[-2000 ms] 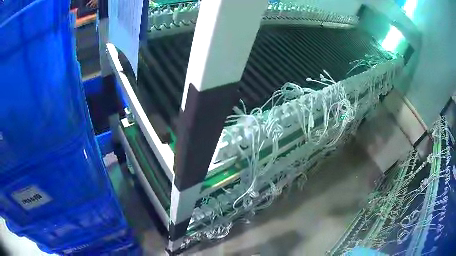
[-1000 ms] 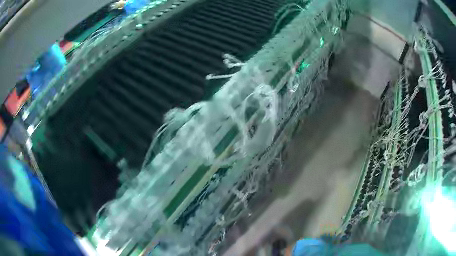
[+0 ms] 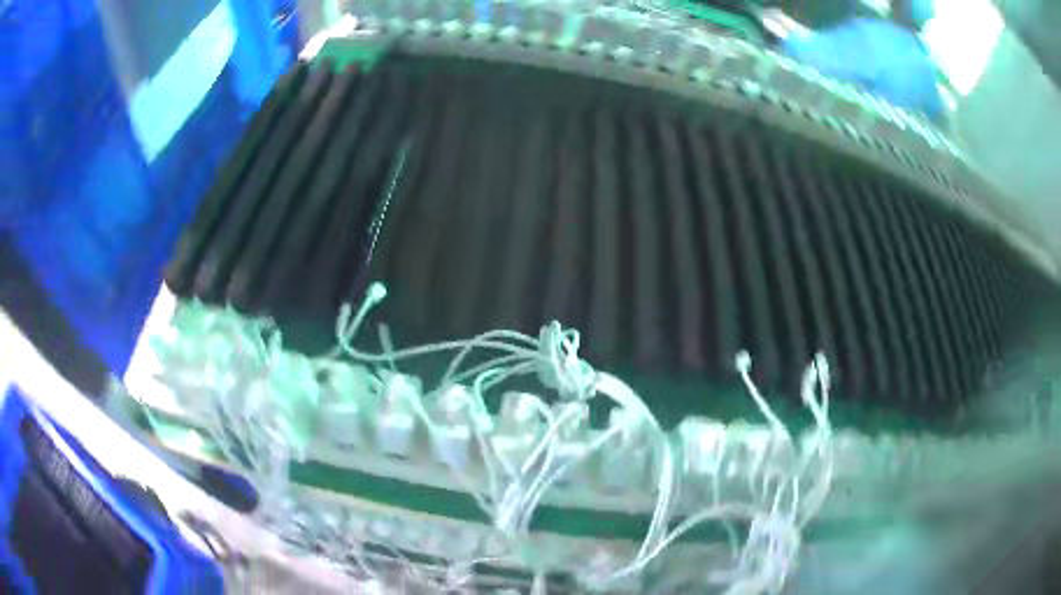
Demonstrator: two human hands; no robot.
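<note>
A slotted rack shelf (image 3: 524, 221) with dark parallel grooves fills the middle of the view. One thin bright line shows in a groove at its left part; I cannot tell what it is. White chargers (image 3: 454, 424) stand in a row along the shelf's near edge. White charging cables (image 3: 669, 465) hang from them in loops, and some ends lie over the shelf edge. Neither of my hands is in view.
Blue bins (image 3: 70, 174) stand at the left with a pale sheet on one. Another blue bin (image 3: 175, 564) at the lower left holds dark packed things. More chargers (image 3: 652, 52) line the far edge. A blurred light-blue shape (image 3: 867, 58) shows beyond it.
The view has turned and moved closer, so the shelf now lies across the picture. The floor aisle and the right-hand rack have left the view. Blue bins show again at the left.
</note>
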